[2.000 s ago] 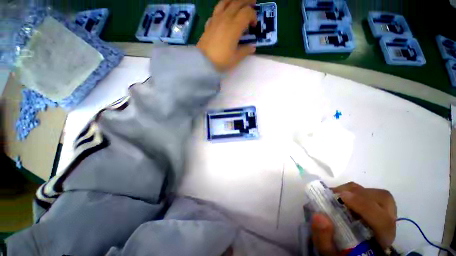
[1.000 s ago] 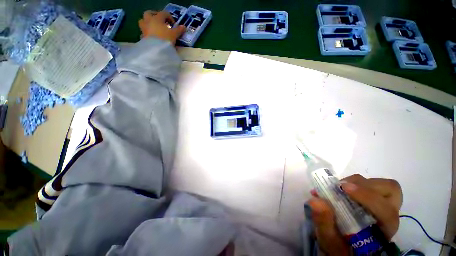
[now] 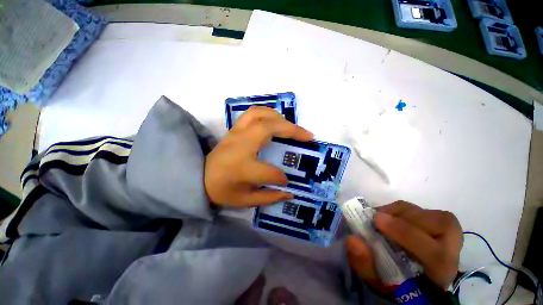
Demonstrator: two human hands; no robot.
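Note:
My left hand grips a pair of light-blue housings from their left side. The upper housing of the pair lies edge to edge with the lower housing; both are open side up. A third housing lies behind them, partly hidden by my left hand. My right hand is closed around the glue syringe, a whitish barrel with a printed label and blue band. Its front end is beside the pair's right edge; the needle tip cannot be made out.
A white sheet covers the bench. A crumpled white tissue and a blue scrap lie on it. A bag of small parts is at upper left. The green conveyor with housings runs behind. Cables lie at right.
My left hand has come back from the conveyor with the pair of housings and holds them in front of the single one. The view has shifted down. My right hand still holds the syringe.

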